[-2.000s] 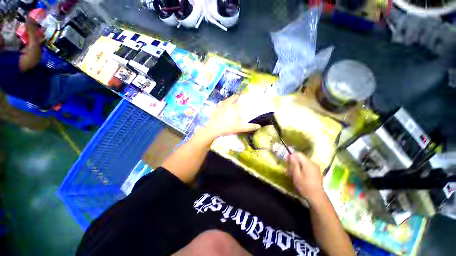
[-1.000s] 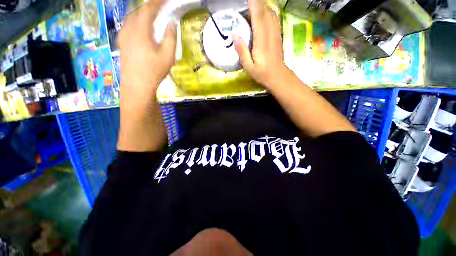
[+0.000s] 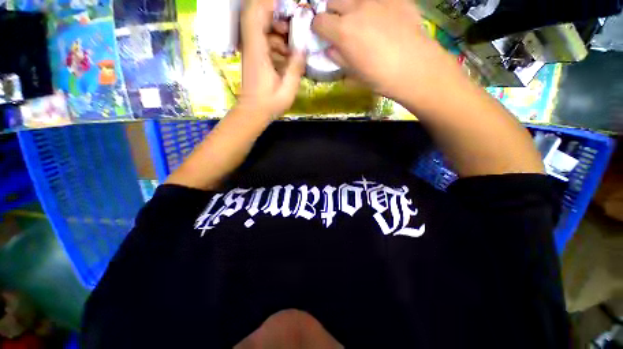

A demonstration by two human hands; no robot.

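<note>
A white rounded part [image 3: 302, 33] is held between my two hands at the top of the view, over the yellow tray [image 3: 328, 102]. A white disc edge [image 3: 322, 67] shows just below it, and some thin dark detail shows at its top. My left hand [image 3: 268, 61] grips the part from the left, fingers curled around it. My right hand [image 3: 365, 37] has its fingertips on the part from the right. The picture's top edge cuts off the upper side of both the part and the tray. The fingers hide much of it.
Colourful printed sheets [image 3: 78, 61] cover the bench at left, with a black box [image 3: 24, 51] on them. A white block-like shape [image 3: 216, 24] stands left of my left hand. Boxes with dark dividers [image 3: 540, 48] lie at right. Blue crates [image 3: 82, 191] stand below the bench edge.
The view has shifted. My left hand has come right, off the white piece at left, onto the white part. Both hands are now close together on it, and more of the disc is covered.
</note>
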